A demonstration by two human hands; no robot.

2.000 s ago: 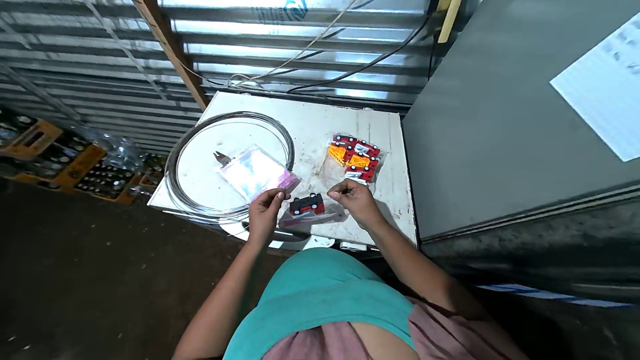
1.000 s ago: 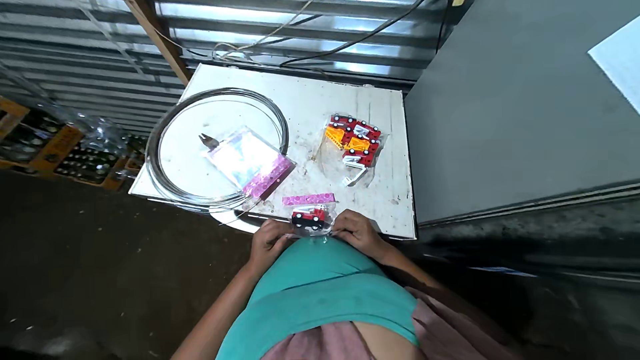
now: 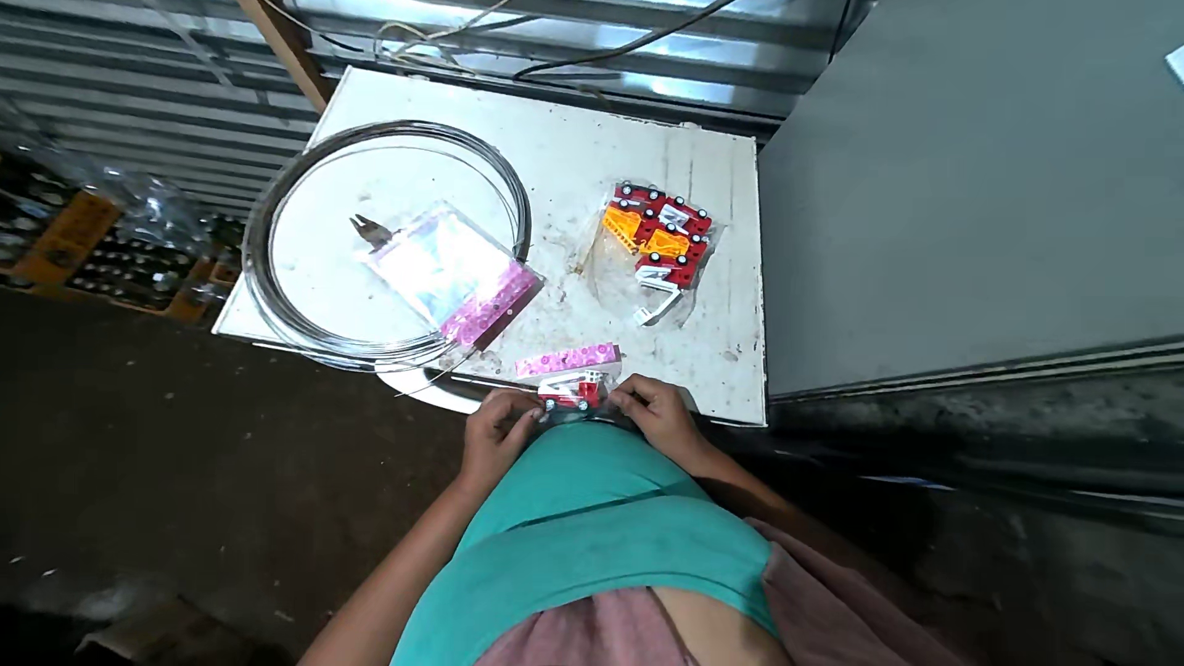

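Note:
A small red and white toy truck (image 3: 571,392) lies inside a clear plastic bag with a pink printed header (image 3: 568,360), at the near edge of the white table. My left hand (image 3: 500,427) pinches the bag's left side, and my right hand (image 3: 653,413) pinches its right side. Up and to the right of the hands, a clear bag holds several red toy vehicles (image 3: 668,231) with orange and white parts. To the left, a stack of clear bags with pink headers (image 3: 453,276) lies partly over the pliers (image 3: 372,231).
A large coil of metal wire (image 3: 268,217) covers the left of the white table (image 3: 731,324). A grey panel (image 3: 971,203) stands at the right, corrugated metal behind. Cables hang at the back. Crates of bottles (image 3: 139,268) stand on the floor at far left.
Two seconds ago the truck showed dark and its bag lay farther onto the table; now it is at the near edge with red and white showing. Both hands have come closer to my body.

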